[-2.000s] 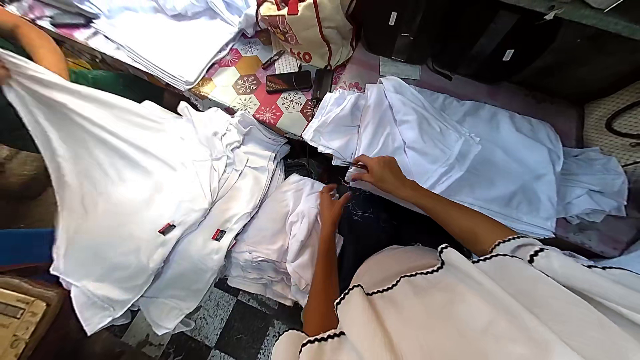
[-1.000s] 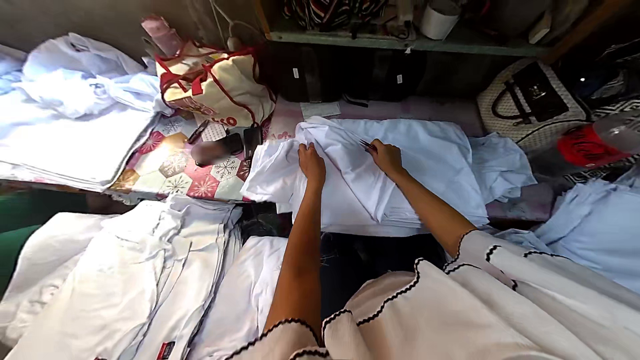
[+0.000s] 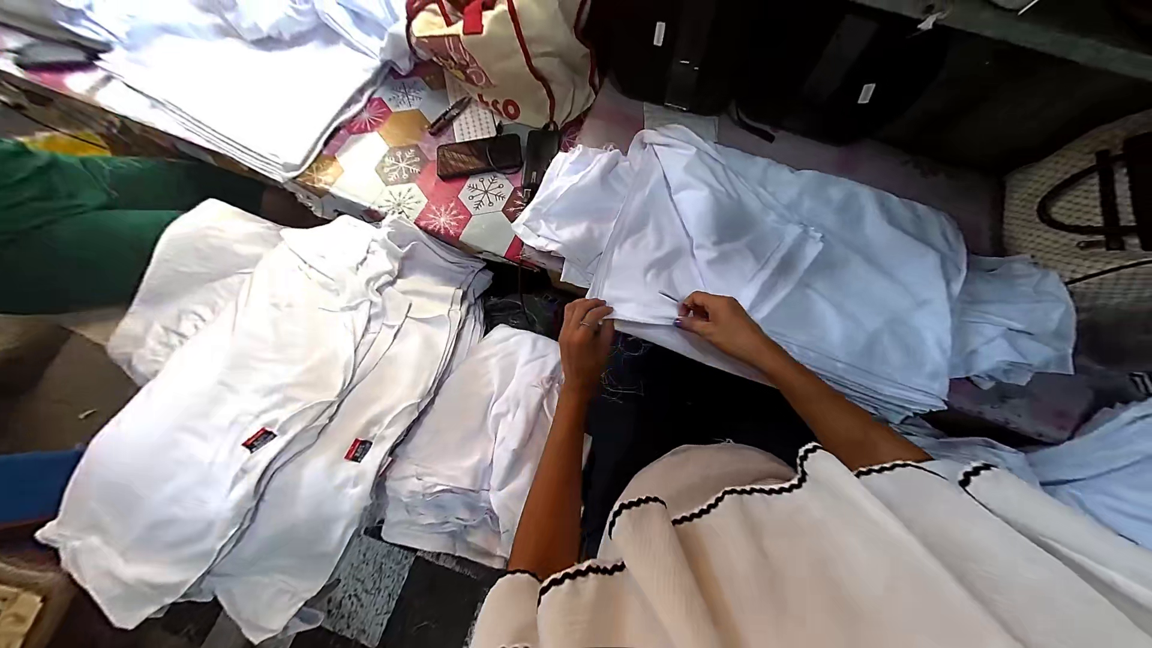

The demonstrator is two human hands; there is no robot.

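Note:
A stack of white cloth garments [image 3: 864, 270] lies on the covered table in front of me, its top piece partly folded over. My left hand [image 3: 587, 337] has its fingers closed on the near left edge of the top white garment [image 3: 666, 243]. Just right of it, my right hand [image 3: 720, 326] holds a small thin metal tool [image 3: 669, 296], perhaps thread snippers, between thumb and fingers at the same edge. Most of the tool is hidden by the fingers. Loose threads hang below that edge.
White garments with red-and-black labels [image 3: 270, 360] are piled at left, beside a smaller white pile [image 3: 477, 441]. A phone [image 3: 479, 156], a pen [image 3: 449, 116] and a cloth bag [image 3: 513, 54] rest on the patterned tablecloth [image 3: 436, 216]. A person in green [image 3: 117, 207] is at left.
My hands were on top of the stack a second ago and are now at its near edge. The garment held up at left two seconds ago now lies on the pile. The view has swung.

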